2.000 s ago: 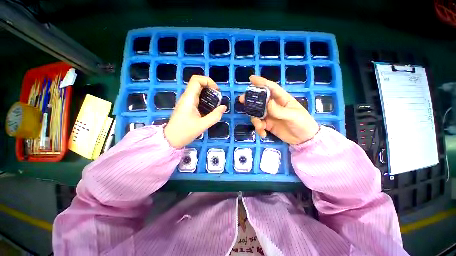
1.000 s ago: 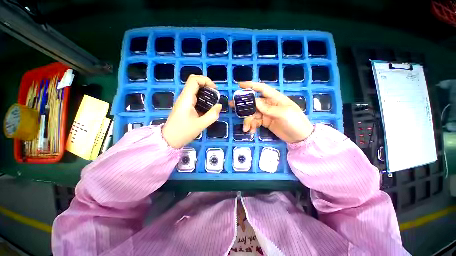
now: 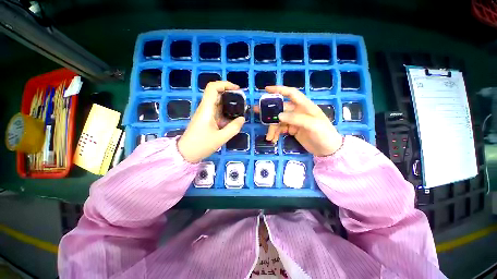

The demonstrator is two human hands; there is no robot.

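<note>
My left hand (image 3: 210, 124) holds a smartwatch (image 3: 234, 105) upright between thumb and fingers, its dark screen facing me with faint text. My right hand (image 3: 308, 124) holds a second smartwatch (image 3: 271, 108) beside it, not touching; its screen shows small text and small red and green marks, with my thumb at its lower right corner. Both are above the blue tray (image 3: 248, 194), whose pockets hold many watches with black faces up. Units in the nearest row, such as this watch back (image 3: 235, 175), lie face down; my sleeves and hands hide some pockets.
A red basket (image 3: 47, 173) with sticks and pens, a yellow tape roll (image 3: 24, 132) and a yellow paper pad (image 3: 97, 139) are at left. A cabled black block (image 3: 398, 136) and a clipboard (image 3: 444, 131) lie at right, over a black tray (image 3: 447, 210). A metal arm is upper left.
Both watch screens have changed from several lines of text to a darker display with little text; the right one now shows red and green marks. The hands have shifted only slightly.
</note>
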